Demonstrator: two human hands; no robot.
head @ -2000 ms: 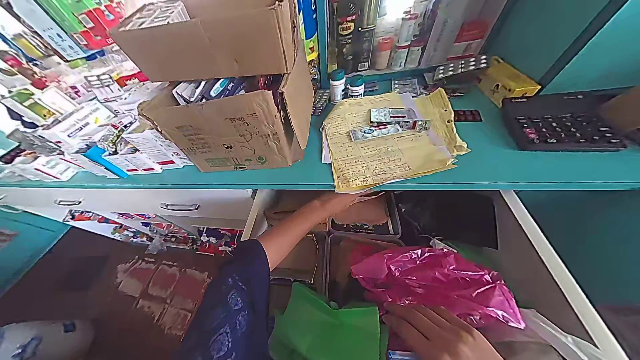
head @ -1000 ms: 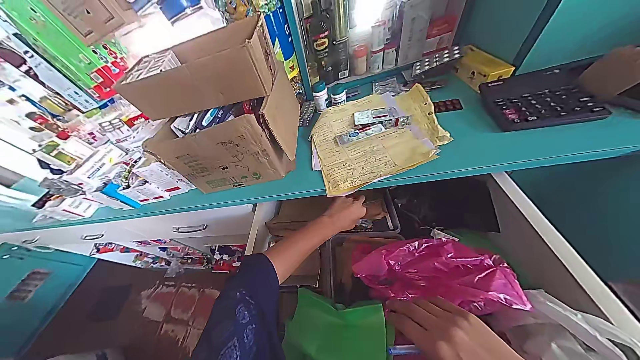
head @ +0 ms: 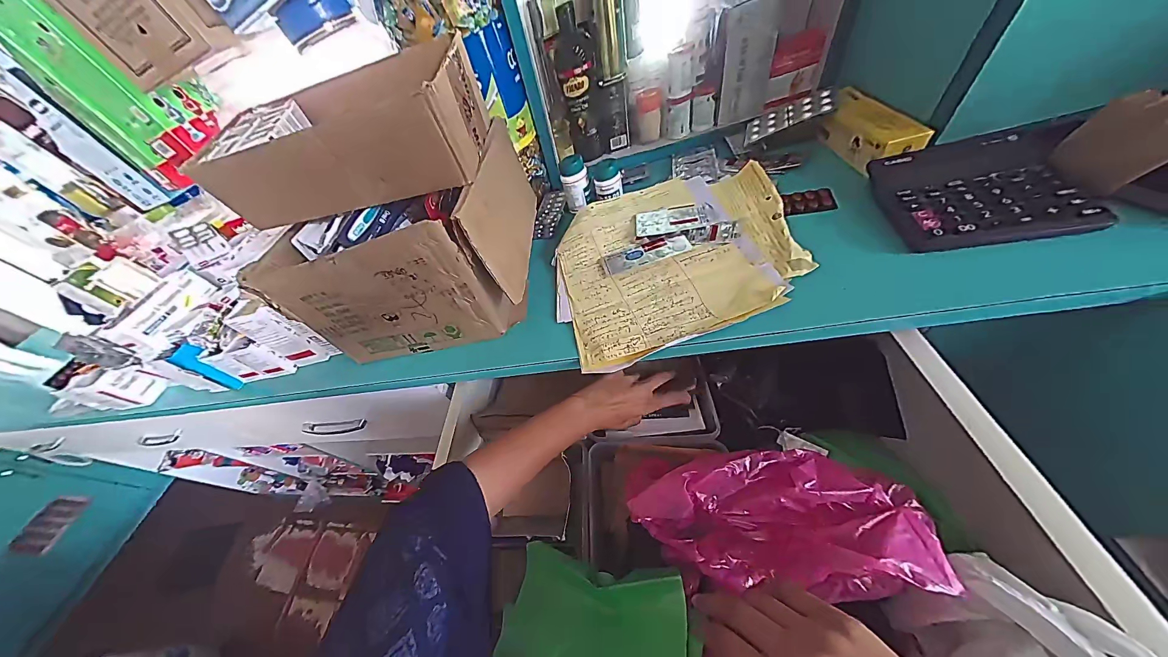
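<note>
Under the counter's front edge, my left hand (head: 630, 401) reaches into the back of an open drawer (head: 1022, 456), over a plastic tray (head: 710, 411) with papers or cards in it. Its fingers are spread, and nothing shows gripped in them. My right hand (head: 785, 625) lies low in the drawer, at the lower edge of a crumpled pink plastic bag (head: 794, 520) and beside a green bag (head: 593, 607); its fingertips are partly hidden, so its hold cannot be told. A second tray (head: 607, 511) lies between the bags and the first tray.
On the teal counter (head: 995, 283) stand an open cardboard box (head: 401, 292), yellowed handwritten sheets (head: 675, 283) with blister packs on top, two small bottles (head: 575, 182) and a desk calculator (head: 990, 187). Medicine boxes (head: 265, 338) are heaped at left. A clear plastic bag (head: 1013, 602) lies at the drawer's right.
My left hand's fingers have spread over the back tray, where more of its contents shows. My right hand stays by the pink bag. The view has tilted somewhat.
</note>
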